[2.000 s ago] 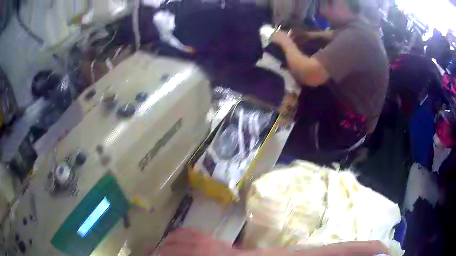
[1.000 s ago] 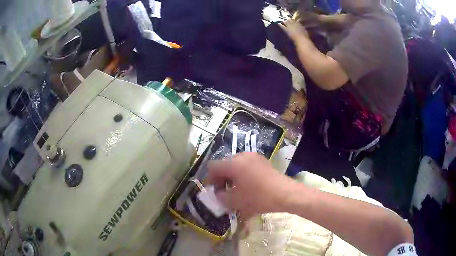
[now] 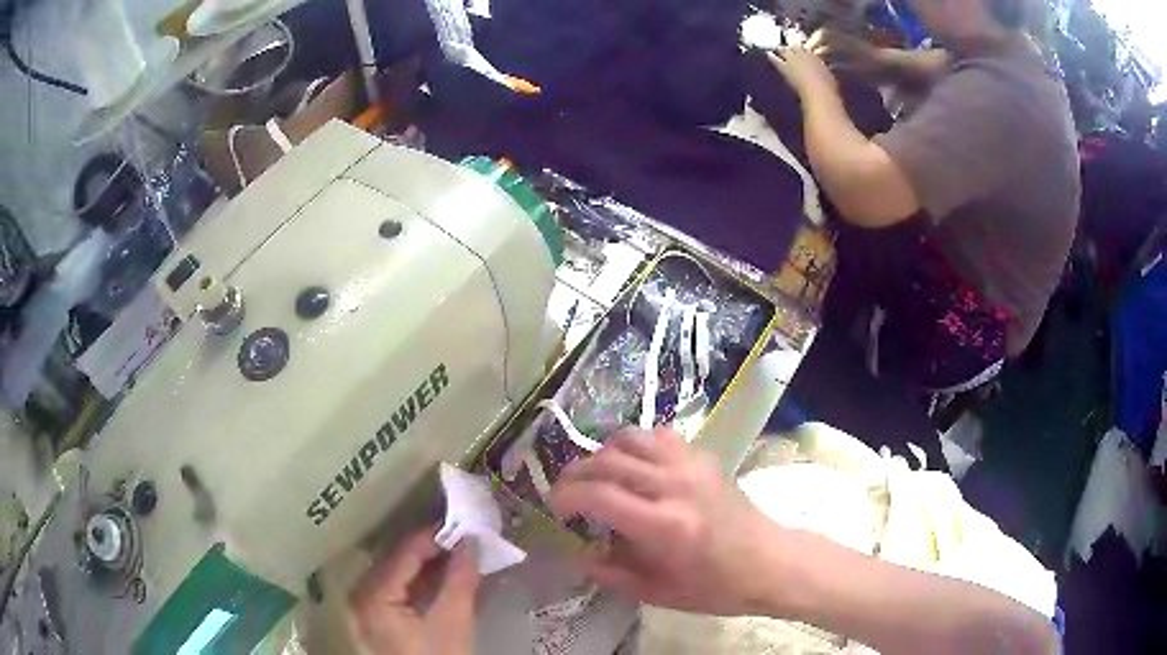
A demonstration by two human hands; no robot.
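A small white folded item, perhaps a label (image 3: pixel 476 522), is pinched between the thumb and fingers of my left hand (image 3: pixel 422 591), at the lower middle in front of the sewing machine head (image 3: pixel 320 371). My right hand (image 3: pixel 653 518) is over the near end of the open yellow-rimmed box (image 3: pixel 740 365). Its fingers are bent and blurred; whether they hold anything cannot be told. The box holds white strips (image 3: pixel 655 361) and clear plastic. The needle area is out of the picture.
A heap of cream cloth (image 3: pixel 896 525) lies at the lower right, partly under my right forearm. Dark cloth (image 3: pixel 614 141) covers the surface behind the machine. A person (image 3: pixel 985 179) works at the upper right. The green control panel (image 3: pixel 211 614) is at the lower left.
My left hand has come into view with the white item, which resembles the one near my right hand earlier. My right hand stays over the box. The view has shifted slightly.
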